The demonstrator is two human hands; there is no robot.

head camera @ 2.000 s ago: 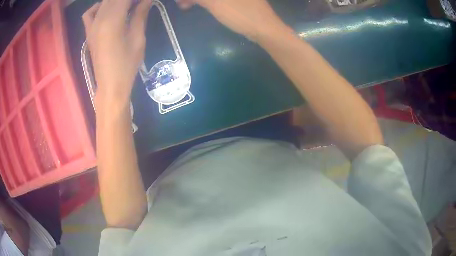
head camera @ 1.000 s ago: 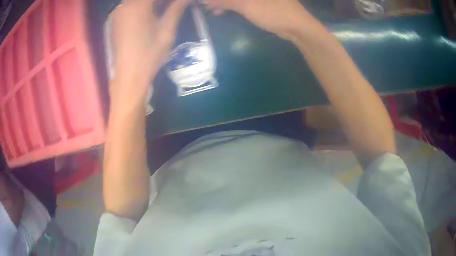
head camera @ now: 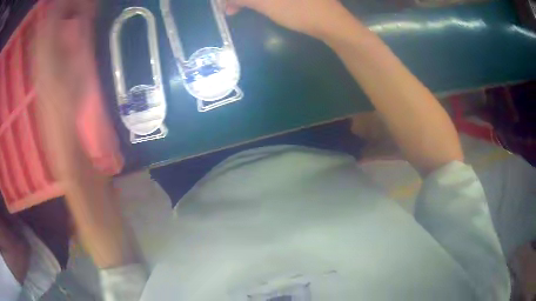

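Note:
Two long oval white housings lie on the glossy dark-green surface. The right housing point(head camera: 213, 75) has a bright round base with a bluish patch and a thin outline bracket below it; its narrow end is cut off by the top edge. The left housing point(head camera: 143, 111) shows whole, with no hand on it. My left hand point(head camera: 67, 17) is a motion blur over the pink crate at the upper left; its fingers cannot be made out. My right hand point(head camera: 253, 4) is at the top edge beside the right housing's loop, partly cut off; whether it holds anything cannot be told.
The pink ribbed crate point(head camera: 23, 126) stands at the left edge, partly behind my left arm. The dark-green surface point(head camera: 305, 88) ends at a front edge near my body. A person's arm point(head camera: 14, 250) shows at the lower left. Part of a box is at the upper right.
My left hand has moved left, off the housings and over the crate, uncovering the left housing. My right hand stays near the right housing's loop at the top edge.

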